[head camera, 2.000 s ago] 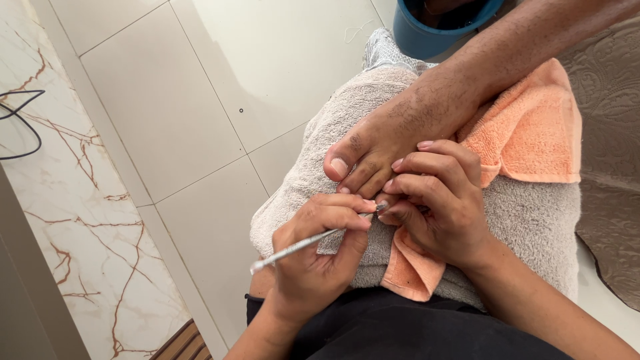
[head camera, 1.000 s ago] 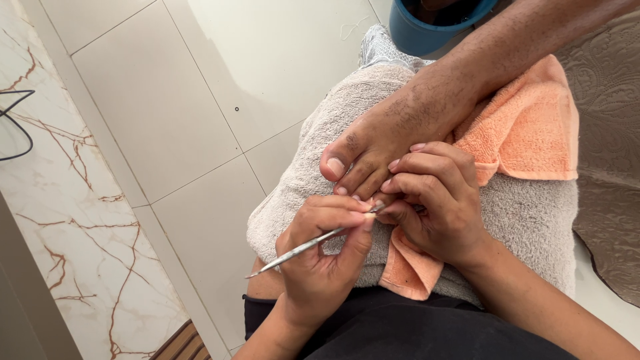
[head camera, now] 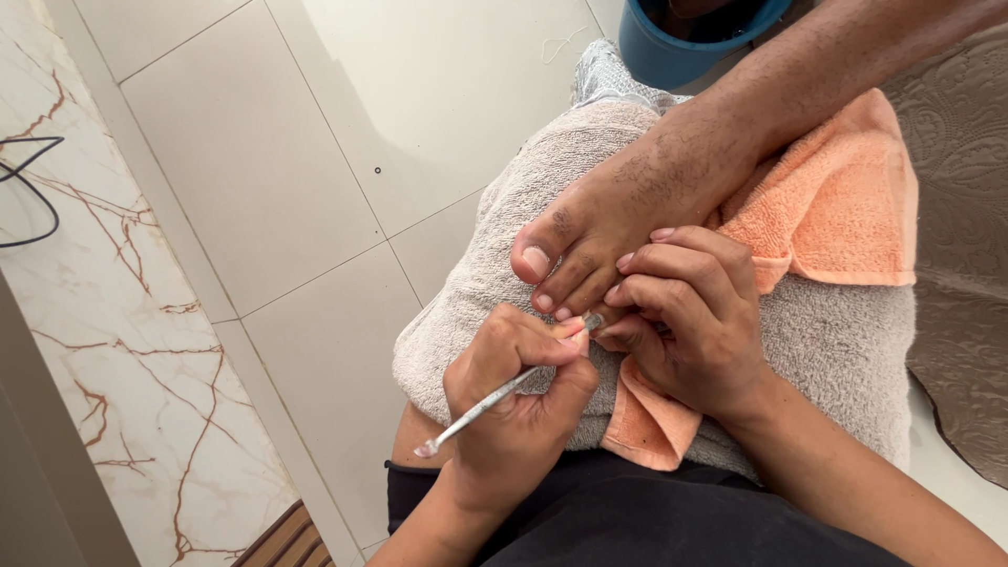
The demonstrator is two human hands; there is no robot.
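Another person's bare foot [head camera: 630, 197] rests on a grey towel [head camera: 827, 346] over my lap, toes toward the lower left. My left hand [head camera: 524, 386] grips a thin metal cuticle pusher [head camera: 488, 403] like a pen. The tool's broad, flat tip touches a smaller toe near its nail; the other end points down and left. My right hand [head camera: 693, 323] holds the smaller toes, its thumb beside the tool tip and its fingers over the top of the foot. An orange towel [head camera: 850, 205] lies under the foot, and a fold of it hangs below my right hand.
A blue bucket [head camera: 661, 55] with dark contents stands on the tiled floor [head camera: 236, 157] behind the foot. Brown quilted fabric [head camera: 953, 260] is at the right. At the left are a marble-patterned surface [head camera: 150, 354], a dark cable [head camera: 51, 205] and a slatted brown item [head camera: 287, 543].
The tool's free end has shifted and now shows a rounded, pinkish end instead of the narrow tip seen one second ago. Both hands remain at the smaller toes.
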